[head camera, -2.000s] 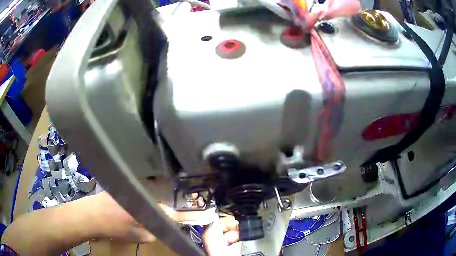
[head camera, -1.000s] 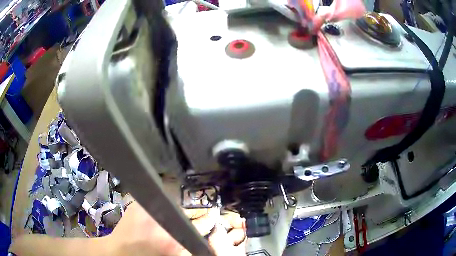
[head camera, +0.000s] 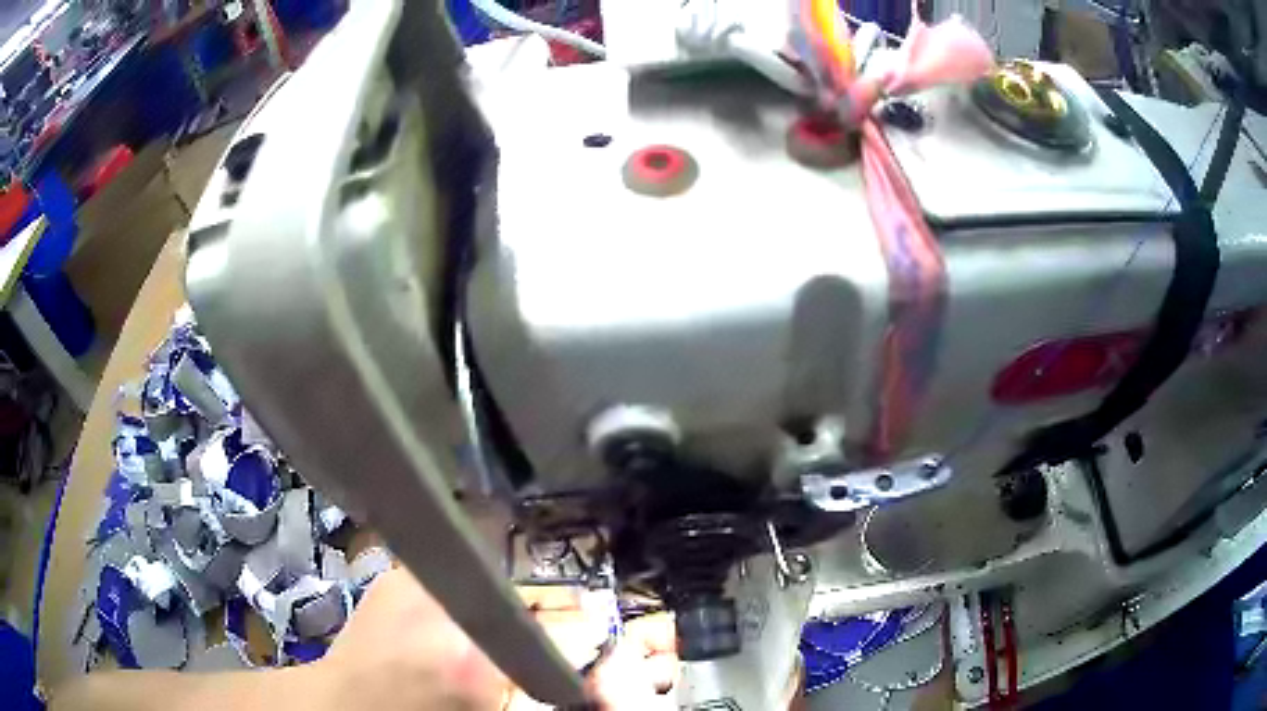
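Note:
The off-white sewing machine head (head camera: 639, 264) fills the middle of the view. My left hand (head camera: 417, 639) comes in from the lower left and passes behind the machine's pale curved lever or guard (head camera: 375, 403). Its fingers are beside the needle area, below the black tension unit (head camera: 702, 583). A thin blue-edged part of a workpiece (head camera: 611, 625) shows at the fingers; the rest is hidden. More fingertips (head camera: 649, 667) show at the bottom edge; which hand they belong to is unclear. My right hand is otherwise hidden or cut off.
A tangled heap of blue and grey strips (head camera: 222, 528) lies on the brown table at the left. Flat blue and grey pieces (head camera: 868, 646) lie under the arm. A red-handled tool (head camera: 1000, 646) is on the machine base at right. A pink tie (head camera: 910, 278) hangs on the head.
The view has shifted, so more of the strip heap shows. My left hand and forearm have moved right and lower in the picture, with the fingers still by the needle area.

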